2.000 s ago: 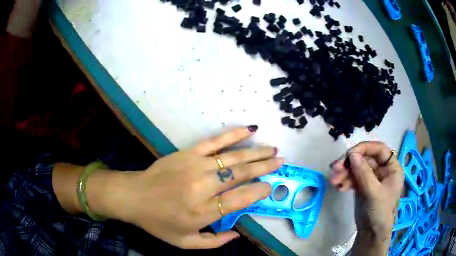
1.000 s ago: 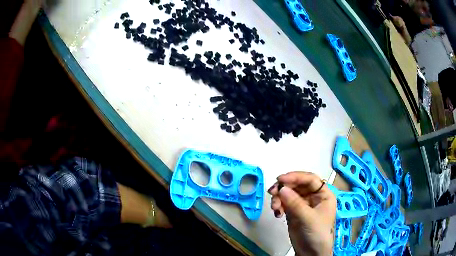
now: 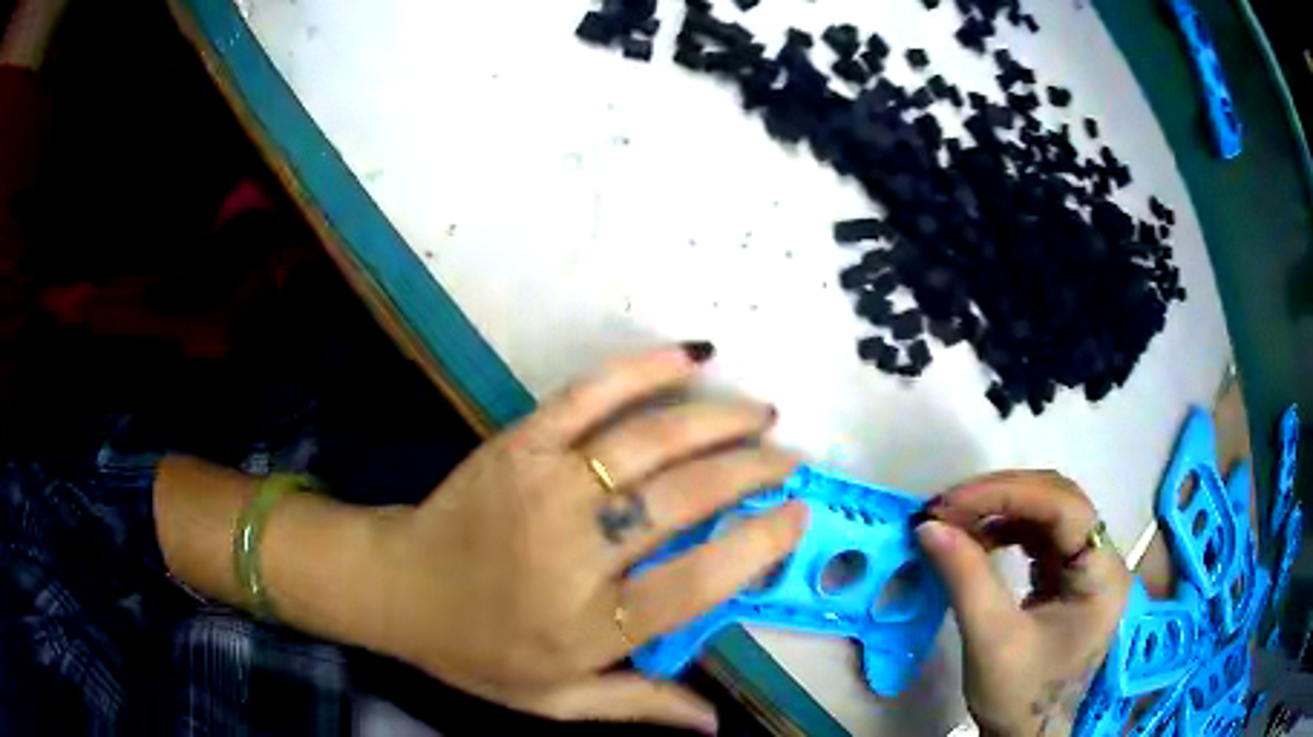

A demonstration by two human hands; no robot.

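A bright blue housing [image 3: 835,554] with round holes lies at the bench's front edge, its left part under my left hand. My left hand [image 3: 576,533] is spread over the housing and holds it down, fingers across its face. My right hand [image 3: 994,576] is at the housing's upper right corner, thumb and forefinger pinched together on a tiny dark piece [image 3: 929,514], mostly hidden by the fingertips. A loose heap of black pads [image 3: 1008,259] lies on the white bench top behind the hands.
Several blue housings [image 3: 1202,533] are piled at the right, beside the green conveyor [image 3: 1274,245]. Another housing [image 3: 1210,79] lies on the belt at the upper right. The bench's green edging [image 3: 360,216] runs diagonally along the left. A person's red sleeve [image 3: 17,144] shows at the far left.
My left hand was off the housing one second ago and now lies on it again. My right hand has brought its pinched fingers to the housing's corner. The camera view has shifted.
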